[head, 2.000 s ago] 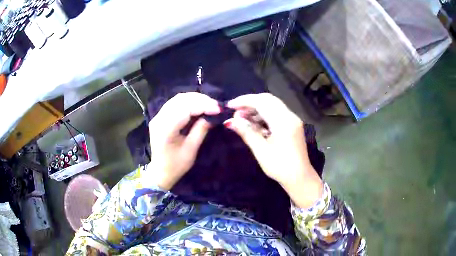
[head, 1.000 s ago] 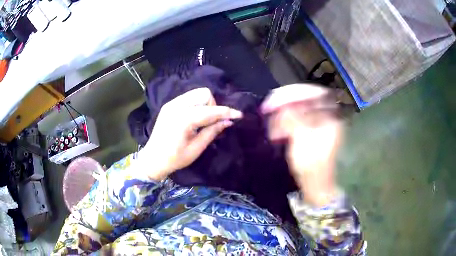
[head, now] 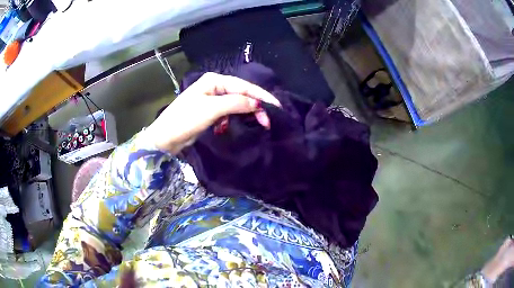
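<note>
The dark purple-black garment (head: pixel 293 157) lies bunched over my lap. My left hand (head: pixel 220 104) is on its upper left part, with the fingertips pinching the cloth. A flat black cloth (head: pixel 236 34) with a small white label lies beyond it. My right hand (head: pixel 500 260) is far out at the lower right, away from the garment and cut off by the picture's edge; its fingers are out of sight. I cannot see any needle or thread.
A white-covered table (head: pixel 113 34) runs across the upper left, with an orange ball (head: pixel 12 52) on it. A white spool box (head: pixel 84 138) stands below. A beige fabric bin (head: pixel 434 50) with a blue edge is at the upper right, over a green floor (head: pixel 439 191).
My right hand has moved away from the garment to the far lower right. My left hand has stayed at the cloth. The garment now spreads further right over my lap.
</note>
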